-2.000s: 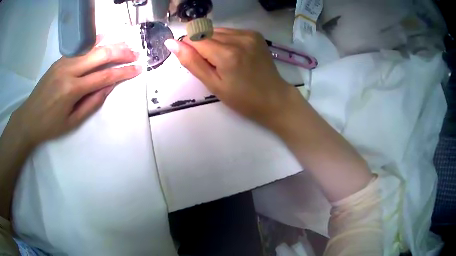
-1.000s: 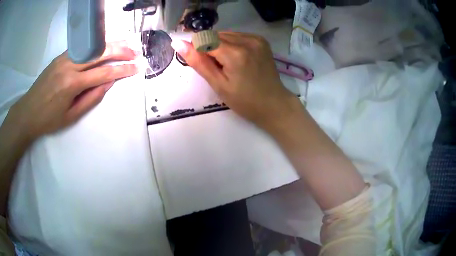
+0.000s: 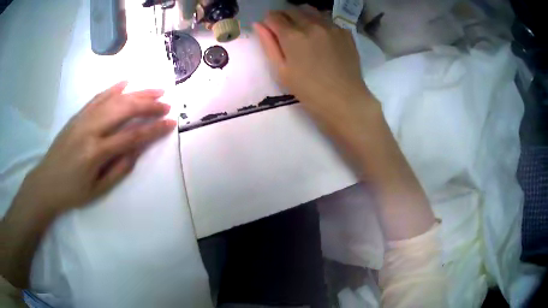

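The white fabric piece (image 3: 132, 240) lies on the left of the table, its straight edge running up toward the needle area (image 3: 161, 21), where bright light washes out detail. My left hand (image 3: 102, 144) lies flat on the fabric, fingers spread near its edge, below the needle. My right hand (image 3: 312, 54) is over the table right of the cream knob (image 3: 226, 29), fingers bent and slightly blurred; whether it holds anything is hidden. The half-round dark metal piece (image 3: 185, 57) and the small round disc (image 3: 216, 56) lie right of the needle.
A blue-grey rounded bar (image 3: 107, 27) hangs left of the needle. White cloth (image 3: 444, 120) is heaped at the right, beside and under my right forearm. A white printed label (image 3: 348, 11) is at the top right. The table's front edge (image 3: 276, 210) has a dark area below it.
My left hand has moved down the fabric, away from the needle. My right hand has moved right and up, away from the round disc, which is now uncovered. The pink snips no longer show.
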